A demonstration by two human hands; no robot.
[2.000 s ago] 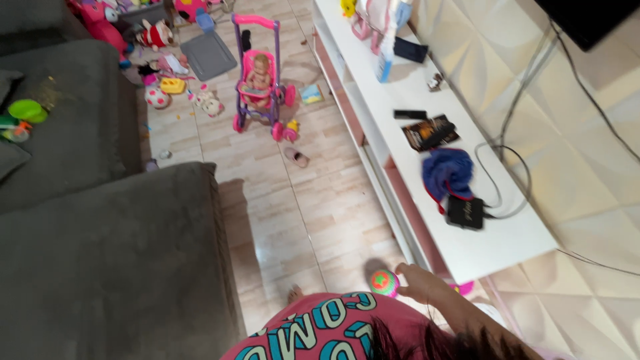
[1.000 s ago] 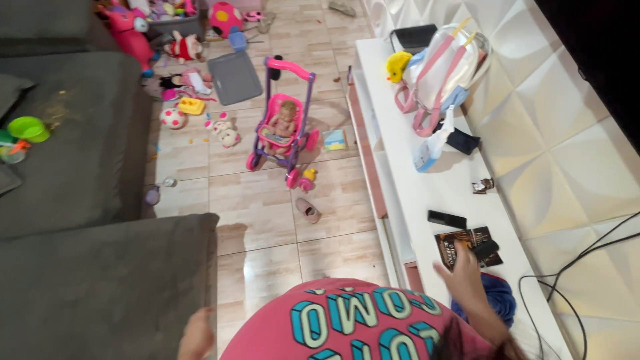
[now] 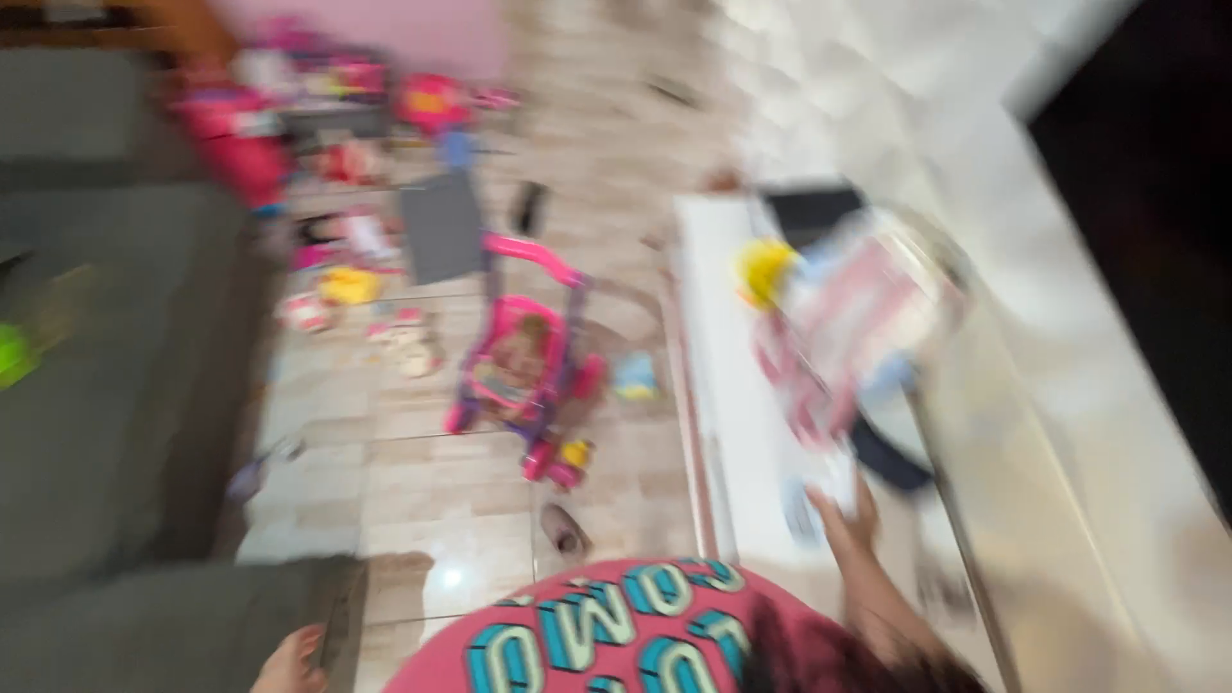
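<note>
My right hand [image 3: 847,515] reaches over the white TV bench [image 3: 717,385], at a white and blue packet [image 3: 818,500]; blur hides whether the fingers grip it. Just beyond lie a dark flat case [image 3: 887,454] and a pink and white clear bag [image 3: 847,318], with a yellow toy duck [image 3: 765,271] beside it. My left hand [image 3: 296,659] hangs low at the left by the grey sofa's edge, partly cut off by the frame; its grip is unclear. A pink and purple toy stroller [image 3: 534,252] holding a doll [image 3: 520,356] stands on the floor.
A small shoe [image 3: 564,529] lies on the tiles in front of me. Toys, a grey lid [image 3: 441,226] and a blue and yellow packet [image 3: 635,375] are spread over the floor. The grey sofa [image 3: 115,385] borders the left, the textured wall and dark screen [image 3: 1145,221] the right.
My right hand has moved forward along the bench, from near the bench's front end, past the dark cards, to the white and blue packet. The view has shifted forward with it.
</note>
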